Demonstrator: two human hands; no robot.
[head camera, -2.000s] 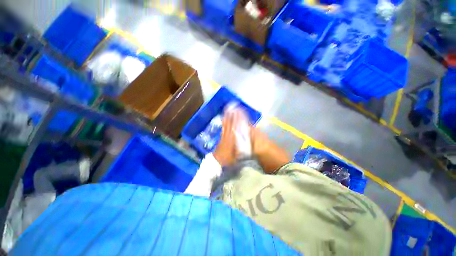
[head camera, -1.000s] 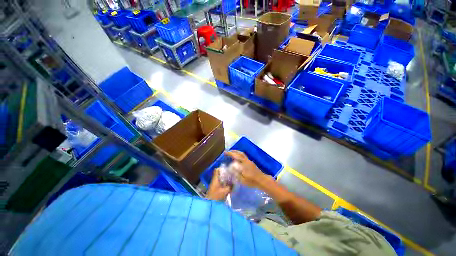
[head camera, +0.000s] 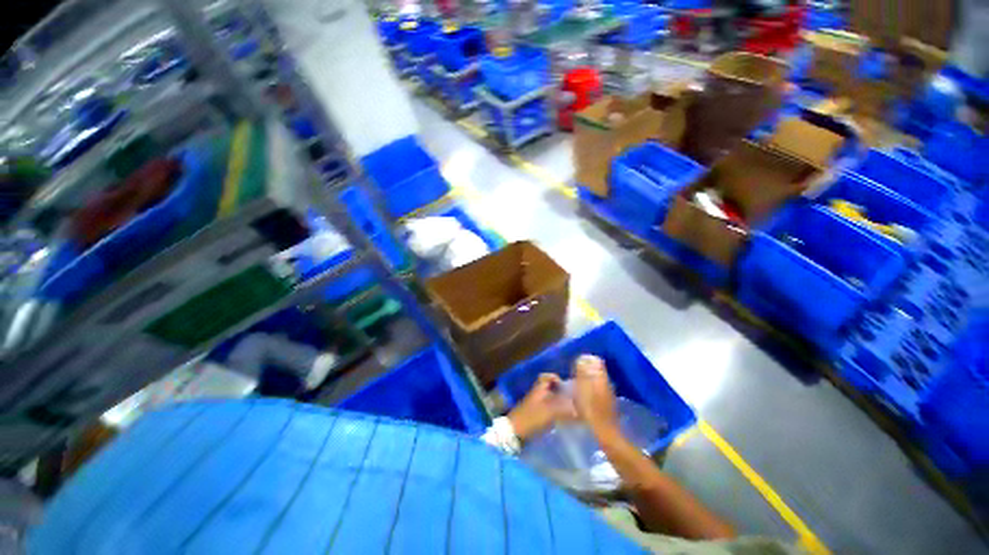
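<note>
A clear plastic bag (head camera: 569, 447) hangs below my hands, with its top bunched between them and something white low in it. My left hand (head camera: 536, 405) grips the bag's neck from the left. My right hand (head camera: 594, 392) grips the neck from the right. Both hands are slightly blurred, and the exact finger hold is hard to see. A blue bin (head camera: 664, 392) stands under and behind the hands; the bag and hands hide part of its inside.
An open brown cardboard box (head camera: 510, 325) stands beside the bin. Another blue bin (head camera: 418, 392) is at lower left. A metal frame (head camera: 358, 206) and bench (head camera: 206, 293) are at left. Loaded boxes and bins stand on a blue pallet (head camera: 922, 314) at right.
The view has swung left, showing more of the bench. My hands, pressed together around a pale item at first, now hold the bag's neck with its body hanging below.
</note>
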